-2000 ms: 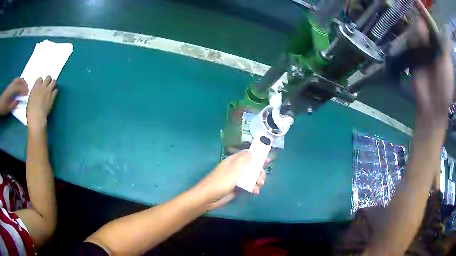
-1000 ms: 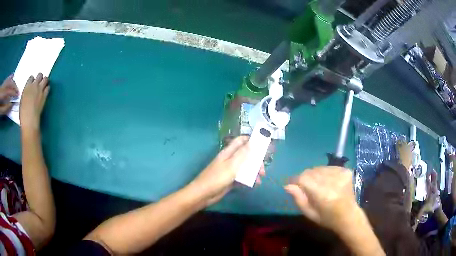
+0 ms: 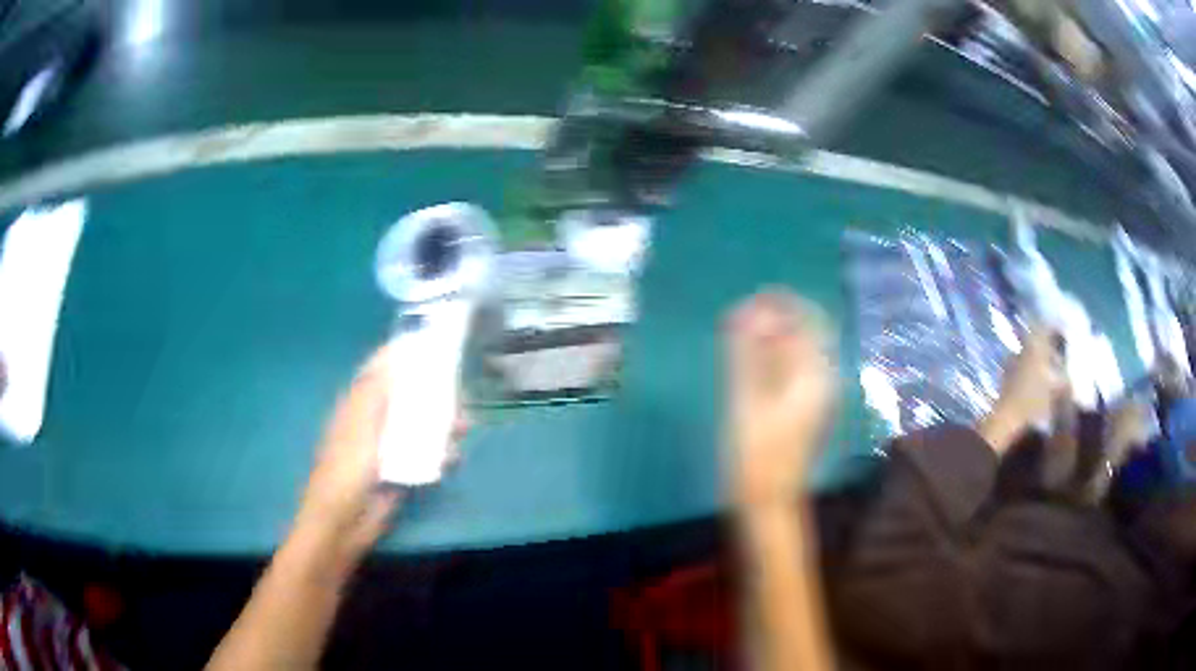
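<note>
The frame is blurred. My left hand (image 3: pixel 354 439) is closed around the handle of the white appliance housing (image 3: pixel 426 393), with its round barrel and dark centre pointing away from me. The housing is held to the left of the hand press (image 3: pixel 617 144), off the fixture (image 3: pixel 603 243). The press's green base holds pale and metallic blocks. My right hand (image 3: pixel 780 380) is over the bench right of the press, touching neither press nor housing; its fingers look curled, but blur hides whether it holds anything.
The clear plastic sheet (image 3: pixel 918 328) lies on the green bench at right. Another person's hand (image 3: pixel 1030 380) is beside it, near blurred white housings (image 3: pixel 1082 347). White sheets (image 3: pixel 39 308) are at far left. A pale edge rail (image 3: pixel 328 135) runs behind the bench.
The housing has left the press fixture and moved left in my left hand. My right hand has let go of the press lever. The view has shifted and blurred.
</note>
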